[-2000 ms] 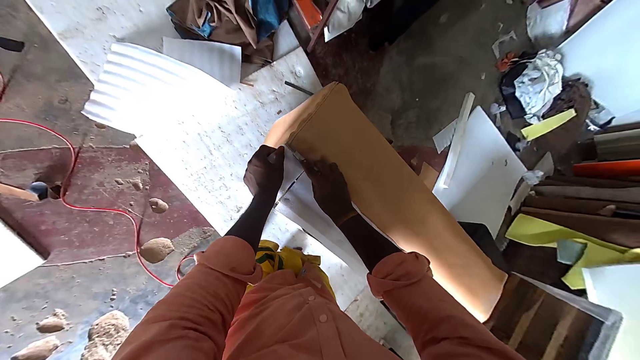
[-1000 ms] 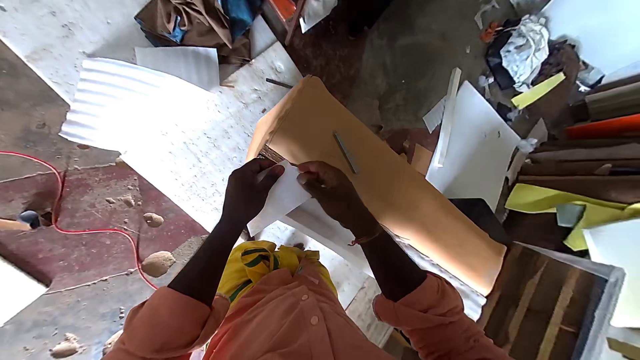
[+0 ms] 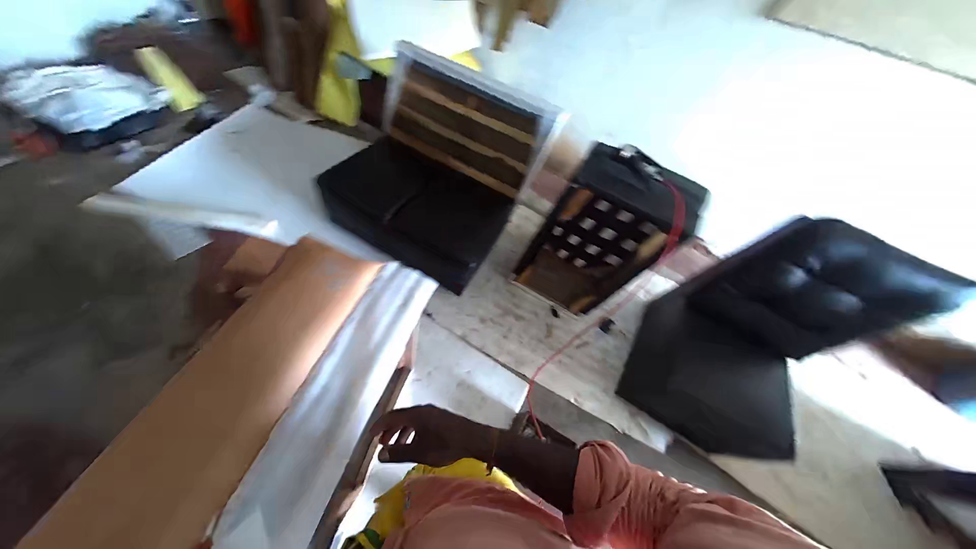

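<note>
My right hand (image 3: pixel 427 435) hangs low near the middle of the view, its fingers apart and holding nothing. It is just right of a long padded piece covered in tan material (image 3: pixel 221 374), with a white fabric strip (image 3: pixel 328 404) along its near side. My left hand is out of view. A yellow cloth (image 3: pixel 389 503) shows at my waist below the right hand. The metal strip seen on the tan cover earlier does not show.
Ahead stand a black padded seat with a slatted frame (image 3: pixel 415 206), a black frame with woven webbing (image 3: pixel 610 229) and a black tufted chair (image 3: pixel 732 335). A red hose (image 3: pixel 564 347) crosses the floor. A white board (image 3: pixel 244 164) lies at left.
The view has swung far to the right. Both hands were together at the white material by the tan piece's end; now the right hand is apart and empty, and the left has left the view.
</note>
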